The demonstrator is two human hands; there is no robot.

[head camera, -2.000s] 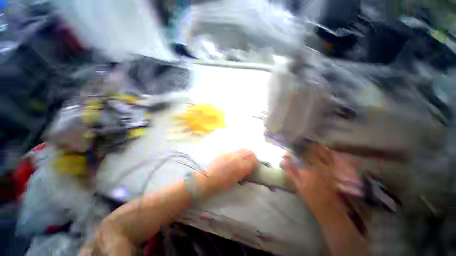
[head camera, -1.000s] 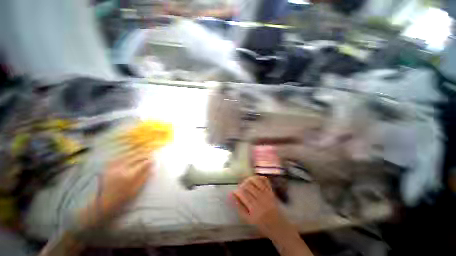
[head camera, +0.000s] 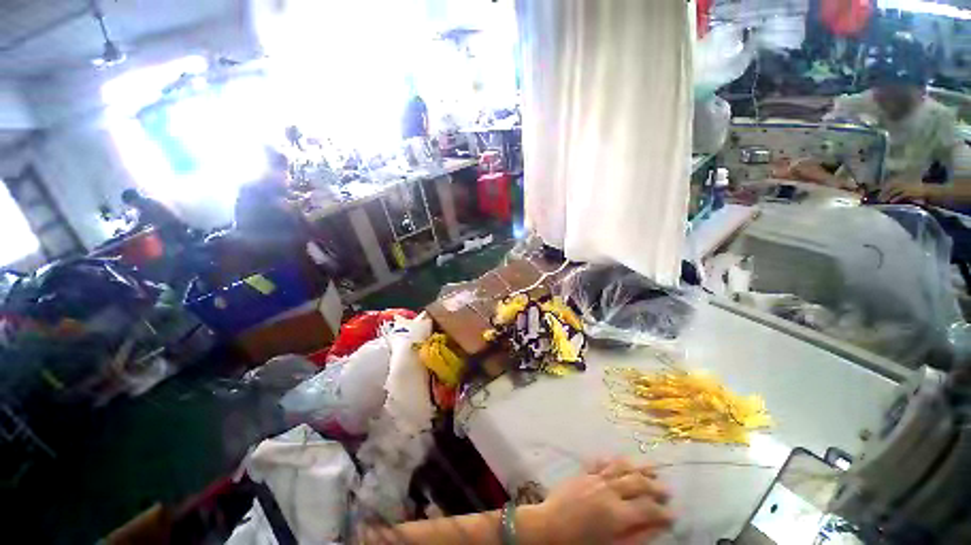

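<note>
My left hand (head camera: pixel 605 506) lies palm down on the white table (head camera: pixel 554 431) near its front edge, fingers slightly apart, with nothing visible in it. A loose bunch of yellow tassels (head camera: pixel 697 405) lies beyond it. A pile of black, white and yellow tasselled patches (head camera: pixel 541 335) sits at the table's back left, beside brown cardboard (head camera: pixel 479 319). The sewing machine (head camera: pixel 916 458) is cut off at the right edge, its shiny plate (head camera: pixel 793 500) to the right of my left hand. My right hand is out of the picture.
A clear plastic bag with dark contents (head camera: pixel 636 316) lies at the table's back under a hanging white cloth (head camera: pixel 609 138). White bags (head camera: pixel 351 389) and a blue crate (head camera: pixel 259 295) stand left. A person (head camera: pixel 900 128) sits at the back right; others are farther off.
The view has turned left, bringing the floor and hanging cloth into sight. My right hand and the pink-lit phone have left the picture. My left hand now appears nearer the machine's plate than the tassels.
</note>
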